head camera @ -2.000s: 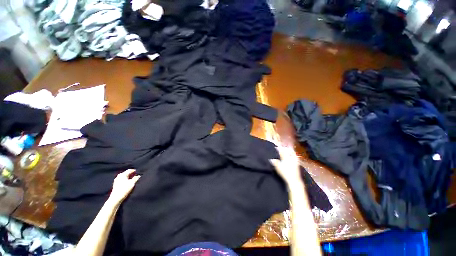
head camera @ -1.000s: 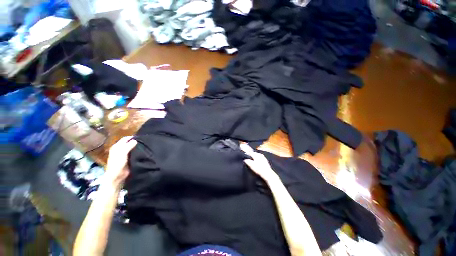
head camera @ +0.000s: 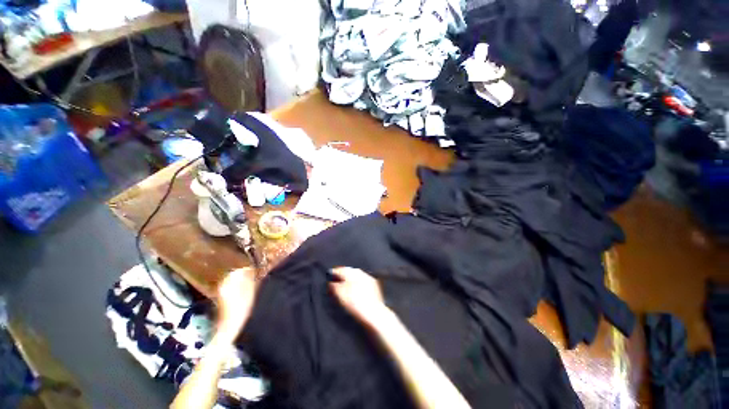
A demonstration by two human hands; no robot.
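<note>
A black garment (head camera: pixel 416 295) lies bunched over the near table edge and covers the lower middle of the view. My left hand (head camera: pixel 238 299) is at the garment's left edge, blurred; its fingertips are hard to see. My right hand (head camera: pixel 357 292) lies on the garment a little to the right, its fingers bent and pinching the cloth. More black garments (head camera: pixel 511 192) lie spread behind it.
A corded hand tool (head camera: pixel 220 209), a yellow tape roll (head camera: pixel 273 224) and white paper sheets (head camera: pixel 344 182) lie at the left. Pale grey-green pieces (head camera: pixel 384 60) are heaped behind. A blue bag (head camera: pixel 44 172) and a white-and-black scrap heap (head camera: pixel 160 327) are at the left.
The view has swung left. The black garment has been lifted and shifted over, its far part now spread beyond my hands. My hands have come closer together near the table's left side.
</note>
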